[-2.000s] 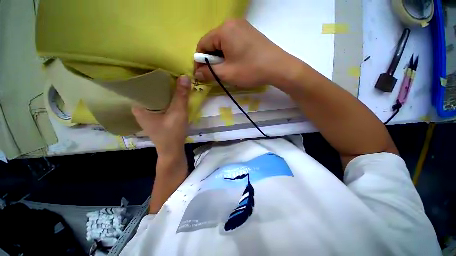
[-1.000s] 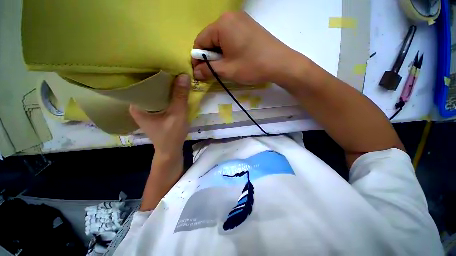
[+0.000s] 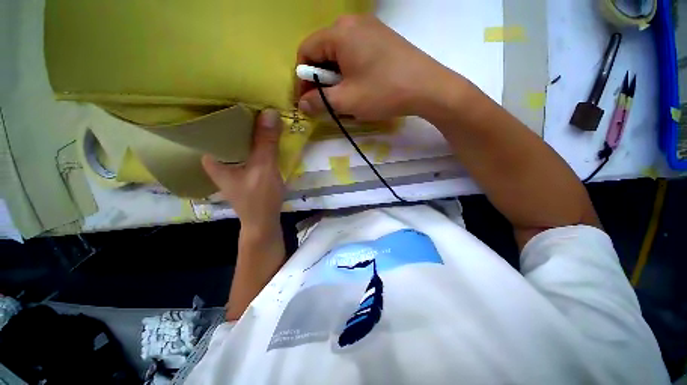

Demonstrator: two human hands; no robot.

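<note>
A large yellow panel (image 3: pixel 173 53) lies in front of me, its beige underside folded up at the near edge. My left hand (image 3: pixel 252 173) holds the folded edge, thumb on top beside the seam. My right hand (image 3: pixel 361 71) is just right of it, gripping a white-handled tool (image 3: pixel 318 74) with a black cord hanging down to the table edge. The tool's tip is hidden or too small to make out. A small cluster of dark and shiny bits (image 3: pixel 297 120) sits on the seam between the hands.
A square-headed tool (image 3: pixel 595 94) and pink-handled snips (image 3: pixel 619 120) lie to the right. A tape roll (image 3: pixel 631 10) and a blue tray edge (image 3: pixel 667 90) are beyond. Another tape roll (image 3: pixel 96 159) and marked beige panels (image 3: pixel 38 173) lie left. Yellow tape pieces (image 3: pixel 503 34) mark the white board.
My right hand and the white tool have moved slightly up from the seam, and the small cluster shows more clearly. My left hand keeps its hold. The view has shifted slightly.
</note>
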